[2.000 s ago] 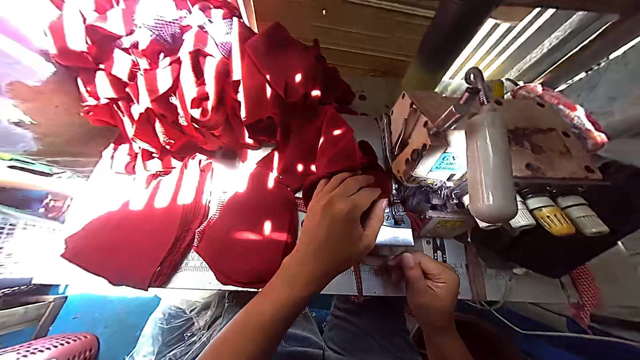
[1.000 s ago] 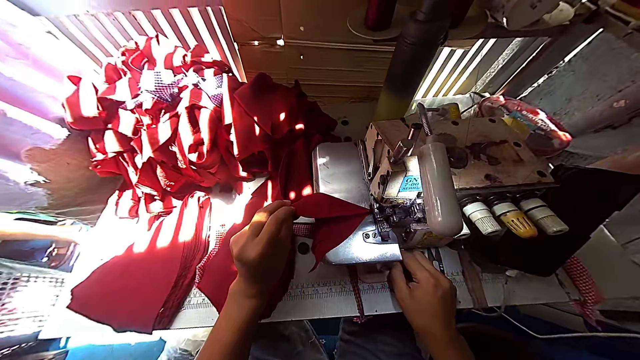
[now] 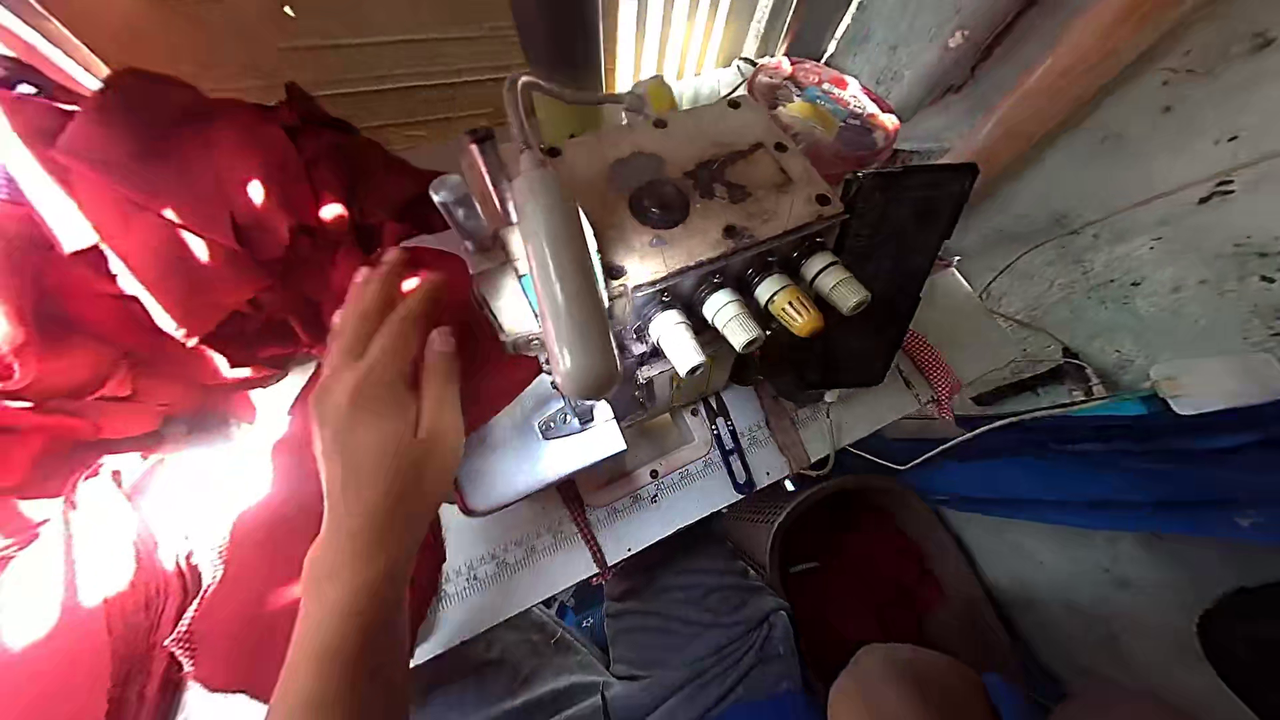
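Note:
My left hand [image 3: 385, 390] lies over a red fabric piece [image 3: 480, 340] at the left of the overlock sewing machine [image 3: 690, 200]; its thumb stands apart from the fingers, and it does not visibly pinch the cloth. The fabric's right end reaches the machine's metal cloth plate [image 3: 540, 450], near the presser foot area, which the grey rounded arm cover partly hides. At the bottom edge, a rounded patch of skin shows in front of a basket; whether it is my right hand cannot be told. More red fabric [image 3: 240, 200] is heaped at the left.
Blue-handled thread snips [image 3: 729, 445] lie on the table beside printed ruler marks. A checked strip [image 3: 583, 530] hangs over the front edge. Below stands a basket [image 3: 960, 560] with dark red cloth inside. A black panel [image 3: 900, 280] and a white cable [image 3: 930, 460] are at the right.
The view has swung right and nearer the machine. The red piece my left hand held before the presser foot lies further left of it, under the hand. My right hand has left the plate's front edge.

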